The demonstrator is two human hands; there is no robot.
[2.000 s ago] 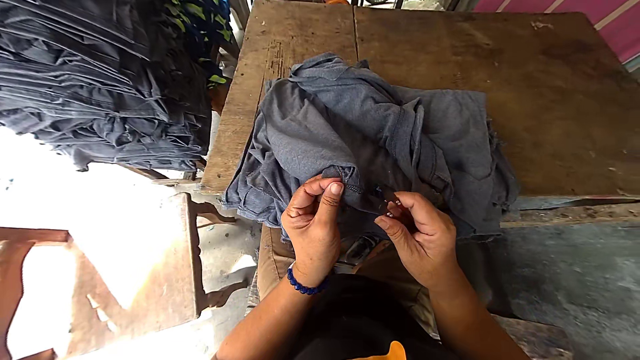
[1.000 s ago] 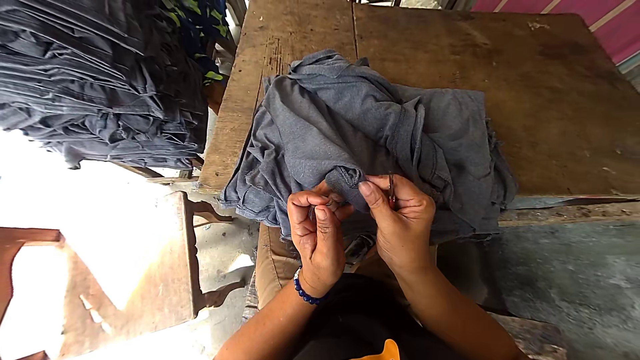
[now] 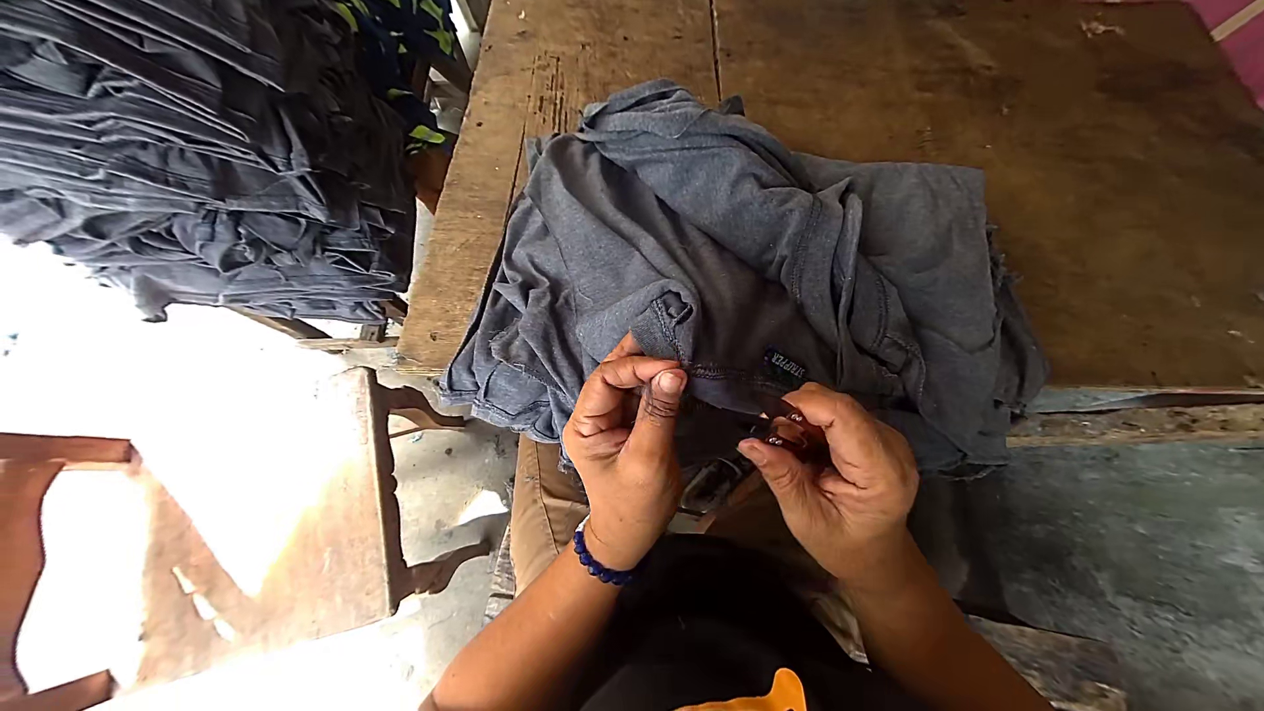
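Grey knit garments lie in a rumpled heap at the near edge of the wooden table. My left hand pinches the stitched edge of the top garment between thumb and fingertips, beside a small folded corner. To its right, my right hand has its thumb and fingers curled around a small dark tool with shiny rivets, perhaps a thread snipper; its blades cannot be made out. A small dark label bearing writing is sewn near the seam between the hands.
A tall pile of dark grey folded cloth stands at the left. Below it is a wooden chair in bright light. The wooden table extends behind and right of the heap. Patterned dark fabric hangs behind the pile.
My hands, close together at the seam one second ago, are now farther apart. The right hand has moved right, away from the folded corner, and the label has come into view.
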